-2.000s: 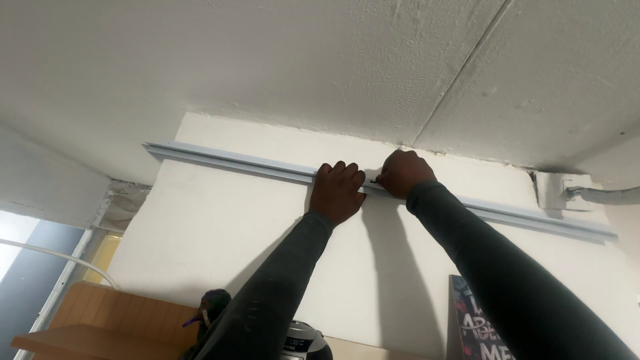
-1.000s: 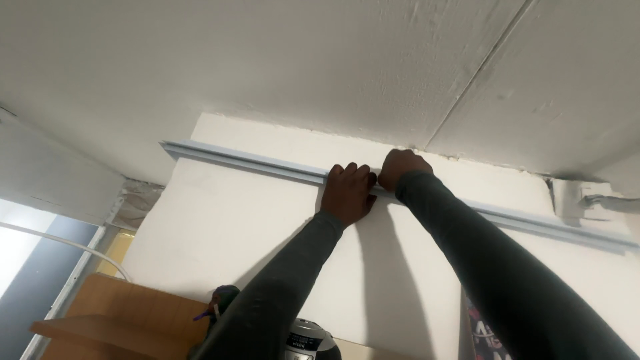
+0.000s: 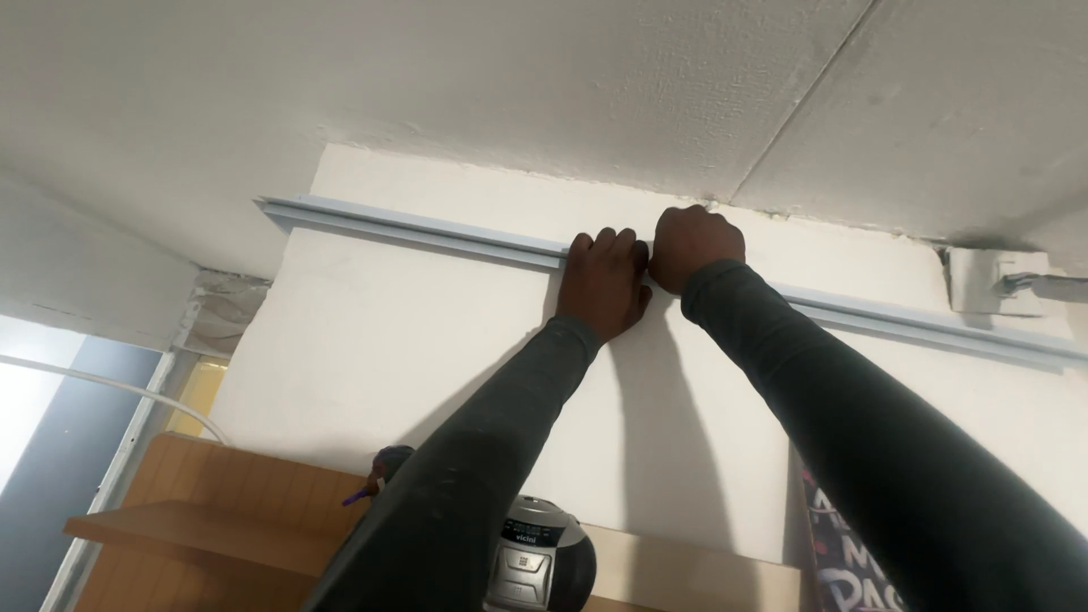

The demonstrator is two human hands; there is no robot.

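Observation:
A long grey metal or plastic rail (image 3: 425,235) runs across the upper white wall (image 3: 408,340), a little below the ceiling, sloping down to the right in view. My left hand (image 3: 602,285) lies on the middle of the rail with its fingers bent over the upper edge, pressing or holding it. Just to its right, my right hand (image 3: 697,246) is closed in a fist at the rail, close beside the left fingers. Whatever may be between its fingers is hidden by the hand. The rail comes out again beyond my right forearm.
A white box with a grey conduit (image 3: 994,280) sits at the upper right. Below are a wooden shelf (image 3: 212,527), a silver and black appliance (image 3: 531,557), a dark object with a purple part (image 3: 387,467) and a lettered panel (image 3: 837,552). A white cable (image 3: 110,379) hangs at left.
Both hands stay at the middle of the rail. A small dark thing visible by my right fingers two seconds ago is now out of sight behind the hands.

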